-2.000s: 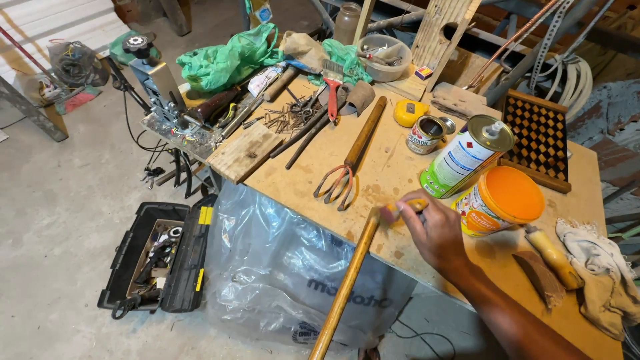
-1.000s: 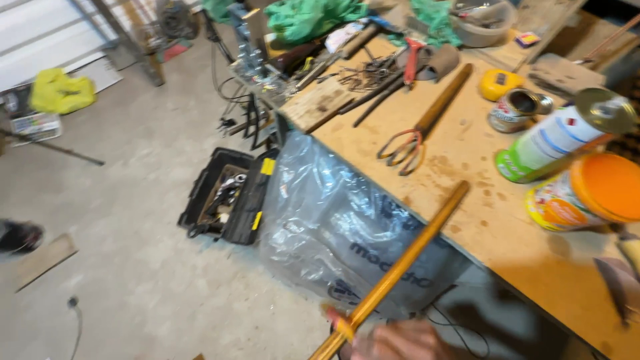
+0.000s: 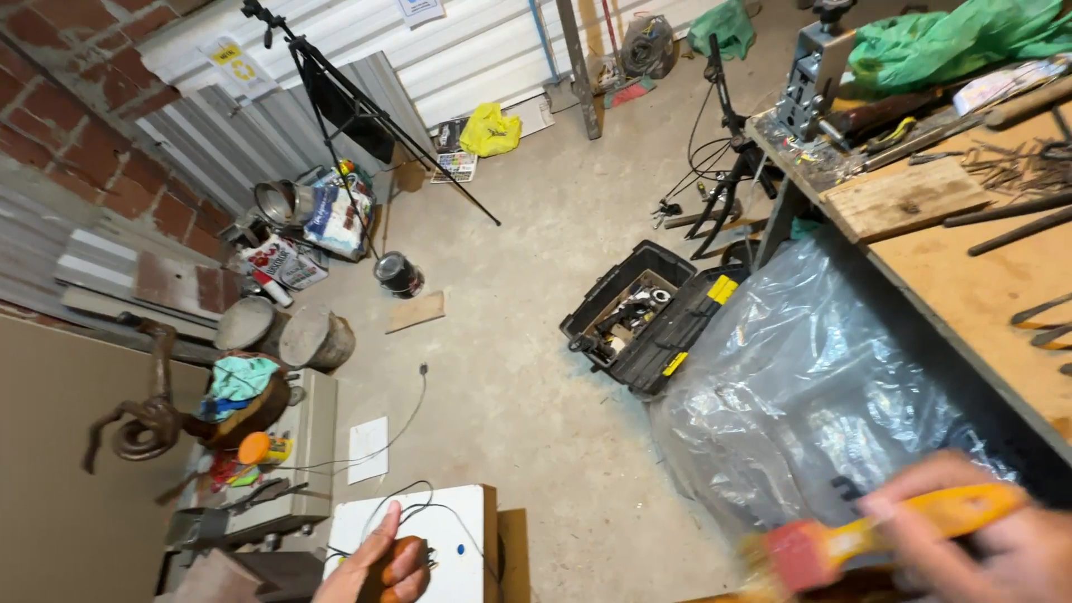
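My right hand (image 3: 997, 553), blurred at the lower right, grips a paintbrush (image 3: 963, 509) by its yellow-orange handle. The brush's red band and pale bristles point left. Part of a varnished wooden shaft (image 3: 741, 597) shows along the bottom edge, below the bristles. At the bottom left is my left hand (image 3: 373, 565), thumb raised and fingers curled; a glossy brown patch lies by the fingers, but whether they hold something is unclear. Behind this hand stands a white-topped box or cabinet (image 3: 452, 519) with a dark cable over it.
A workbench (image 3: 946, 285) with a wooden board (image 3: 909, 201) runs along the right, clear plastic sheeting (image 3: 779, 385) hanging beside it. An open black toolbox (image 3: 662, 335) sits on the floor. A tripod (image 3: 360, 117), buckets (image 3: 314, 335) and a trailing cable (image 3: 410, 419) are farther left.
The view has swung left, off the benchtop. The wooden shaft, earlier seen at length in front of the bench, now shows only at the bottom edge. My left hand has come into view.
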